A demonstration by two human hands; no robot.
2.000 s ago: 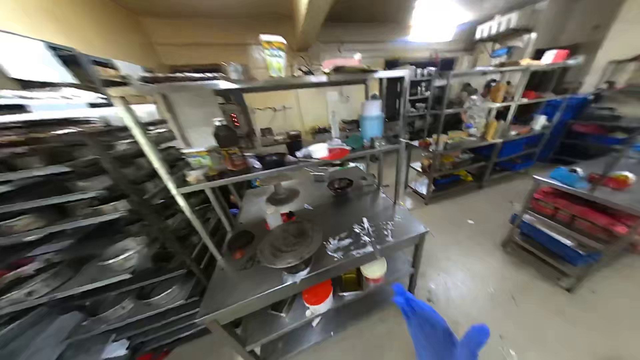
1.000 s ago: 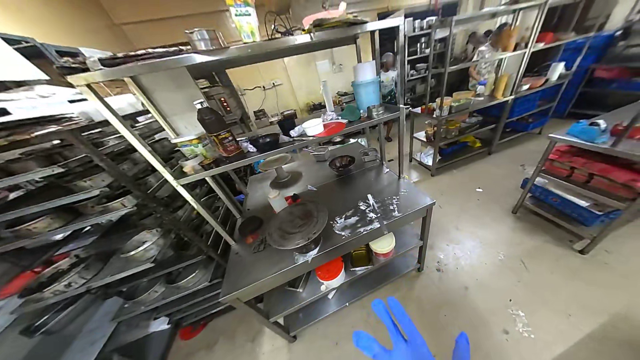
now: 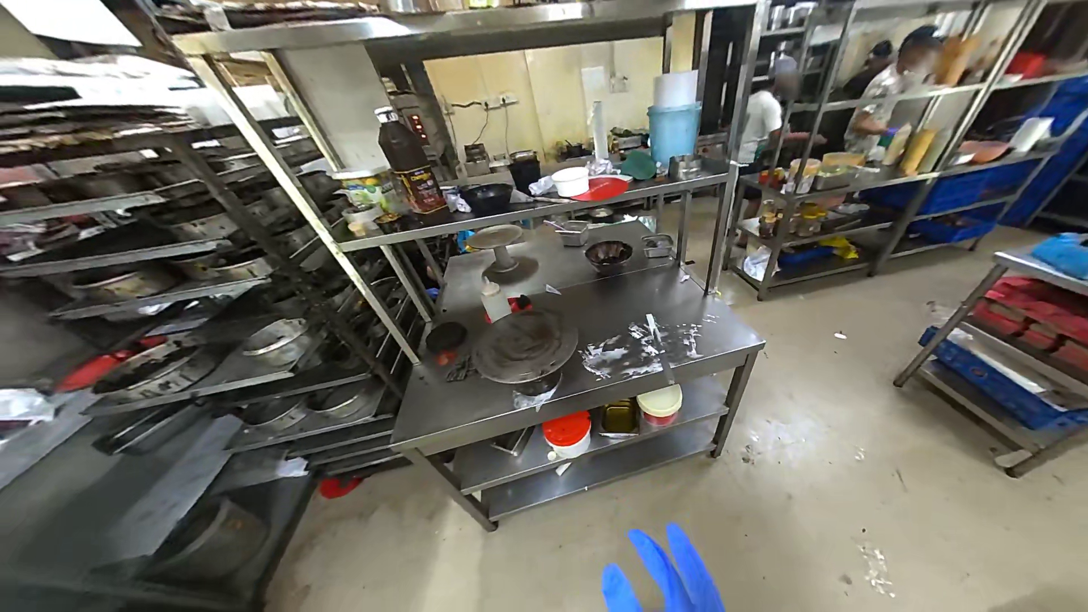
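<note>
My right hand (image 3: 663, 578), in a blue glove, shows at the bottom edge with its fingers spread over the floor, nothing seen in them; the palm is cut off by the frame. My left hand is out of view. Ahead of the hand stands a steel worktable (image 3: 552, 408). A round cake turntable (image 3: 525, 347) rests on its top, beside a white squeeze bottle (image 3: 495, 301). White cream smears and a spatula (image 3: 660, 347) lie to the turntable's right. On the shelf below are a red-lidded tub (image 3: 567, 432), a gold-coloured tin (image 3: 620, 418) and a tub with a pale lid (image 3: 660, 402).
Racks of round metal pans (image 3: 280, 342) line the left. A raised shelf (image 3: 535, 208) behind holds a dark bottle (image 3: 410, 161) and a blue bucket (image 3: 674, 132). A steel trolley (image 3: 994, 357) with crates stands at right. Several people are in the back right, one in white (image 3: 759, 123).
The blue-gloved hand remains at the bottom of the view, its fingers spread. The view has shifted downward, so the upper shelf's top items have gone out of frame.
</note>
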